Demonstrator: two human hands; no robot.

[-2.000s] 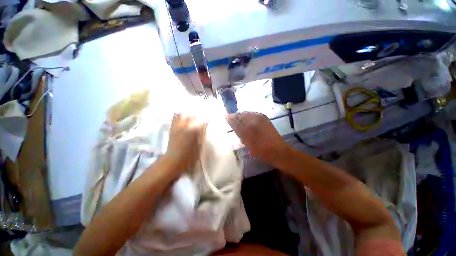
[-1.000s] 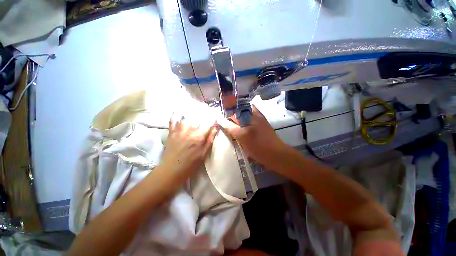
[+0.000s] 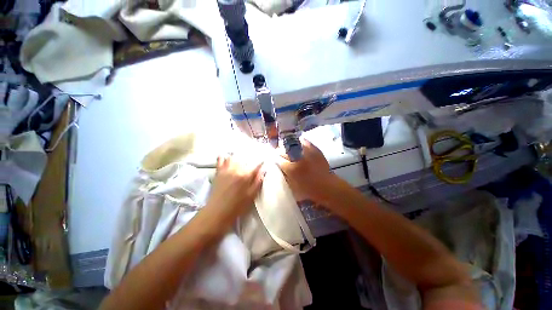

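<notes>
A large cream garment piece (image 3: 175, 212) lies on the left of the sewing table and hangs over its front edge. A narrow folded strip (image 3: 272, 227) loops down from between my hands. My left hand (image 3: 239, 178) pinches the cloth just in front of the needle area. My right hand (image 3: 305, 172) holds the cloth at the right of the presser foot, partly behind a grey knob. The sewing machine (image 3: 375, 79) stands above my hands, with a blue stripe. Its presser foot and needle are lost in glare.
A black phone (image 3: 362, 133) with a cable lies behind my right hand. Yellow-handled scissors (image 3: 452, 156) lie on the table at right. Cut cream pieces (image 3: 66, 51) are heaped at far left. Pale cloth (image 3: 466, 230) sits below the table at right.
The view has shifted. Since the earliest frame, the folded strip has come to hang as a longer loop below my hands, and my right hand has moved in closer behind the knob.
</notes>
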